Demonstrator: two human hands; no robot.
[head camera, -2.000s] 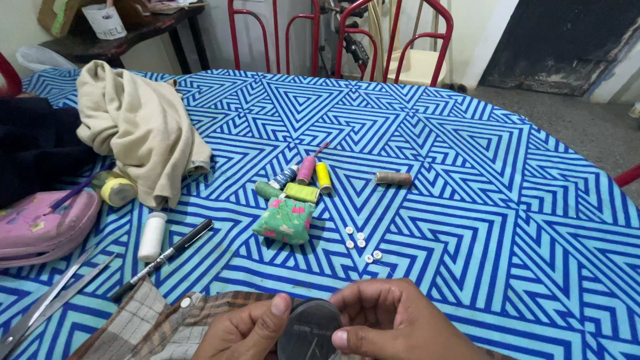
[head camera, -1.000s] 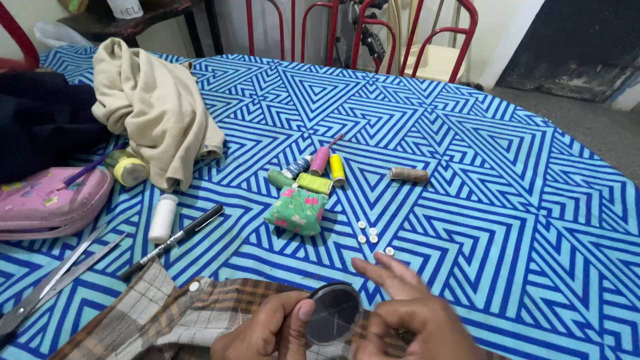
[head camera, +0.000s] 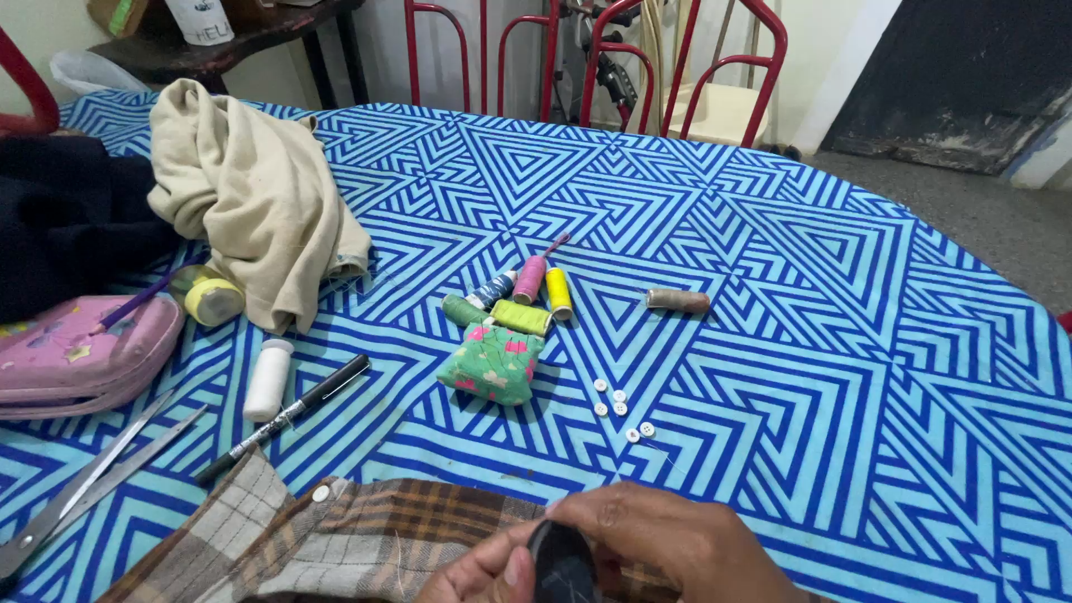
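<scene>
My left hand (head camera: 490, 569) holds a round black disc-like object (head camera: 563, 563) at its edge, low in the view. The fingers of my right hand (head camera: 682, 536) meet the top of the disc; whether they pinch something small there is hidden. Beneath both hands lies a brown and grey plaid cloth (head camera: 377, 536) with a white button (head camera: 321, 493) near its edge. Several loose white buttons (head camera: 620, 409) lie beyond my right hand. Farther off, a green floral pincushion (head camera: 494, 362) touches a group of thread spools (head camera: 521, 317), and a brown spool (head camera: 678, 301) lies apart to the right.
Open scissors (head camera: 79, 494), a black pen (head camera: 289, 416) and a white thread spool (head camera: 269, 381) lie at left. Behind them are a pink zip case (head camera: 92, 356), a yellow tape roll (head camera: 213, 301), beige cloth (head camera: 251, 193) and dark cloth (head camera: 75, 218). Red metal chairs (head camera: 483, 59) line the far edge.
My right hand, with fingers spread near the buttons one second ago, has come back to the disc. The disc has turned from facing up to more edge-on.
</scene>
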